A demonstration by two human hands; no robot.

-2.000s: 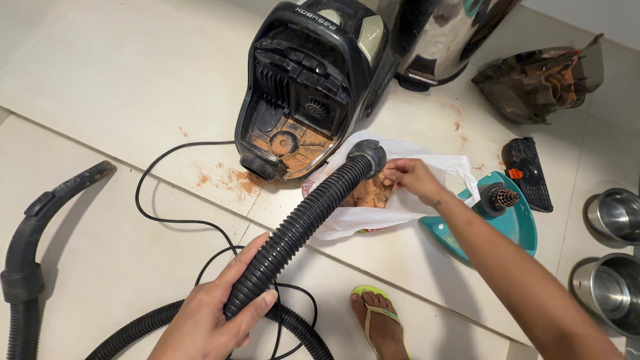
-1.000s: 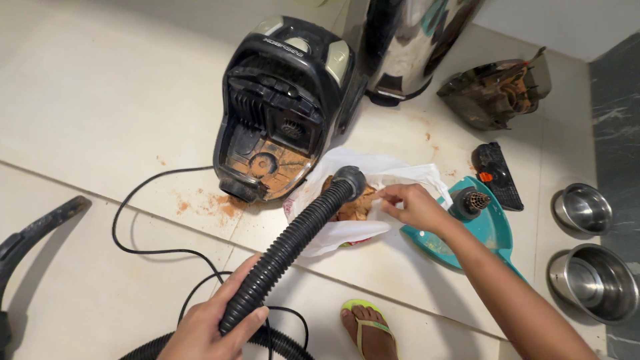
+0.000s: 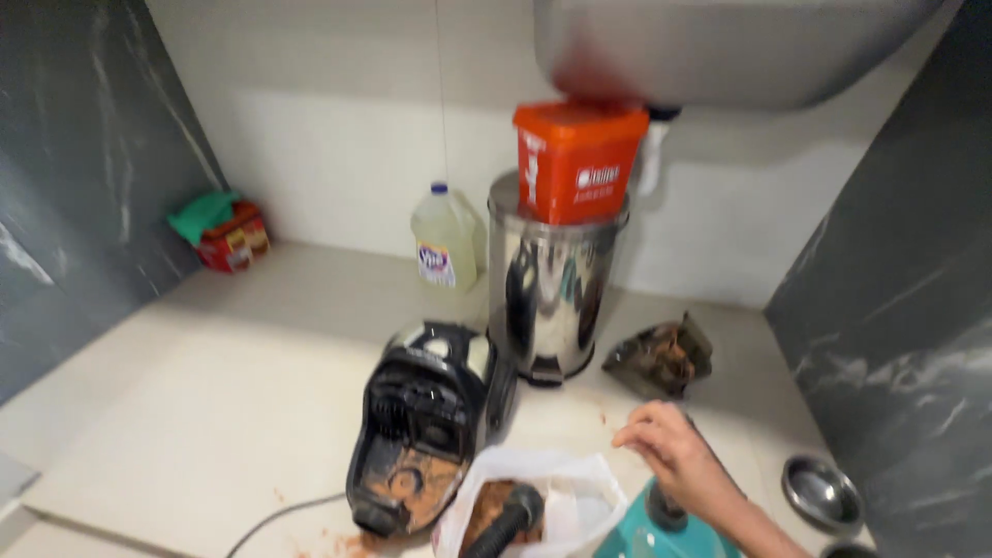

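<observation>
My right hand (image 3: 666,446) hovers with bent fingers above a teal dustpan-like tray (image 3: 647,535) and the dark round part on it; I see nothing held in it. My left hand is outside the picture. The end of a black vacuum hose (image 3: 519,508) rests at the mouth of a white plastic bag (image 3: 573,484), which holds brown dusty debris (image 3: 492,504). Left of the bag stands a black canister vacuum cleaner (image 3: 434,387), its compartment uncovered and coated with reddish dust. A dirty translucent dust container (image 3: 659,360) lies on the floor at the right.
A steel pedal bin (image 3: 550,294) carries a red plastic tub (image 3: 581,163), close below a steel sink basin (image 3: 728,54). A jug of yellowish liquid (image 3: 443,240), a red box with a green cloth (image 3: 232,236) and a steel bowl (image 3: 821,492) stand around. A black cord (image 3: 287,511) crosses the floor.
The view has tilted up towards the wall. My right hand has moved from the bag to above the teal tray. My left hand, seen on the hose before, has left the picture.
</observation>
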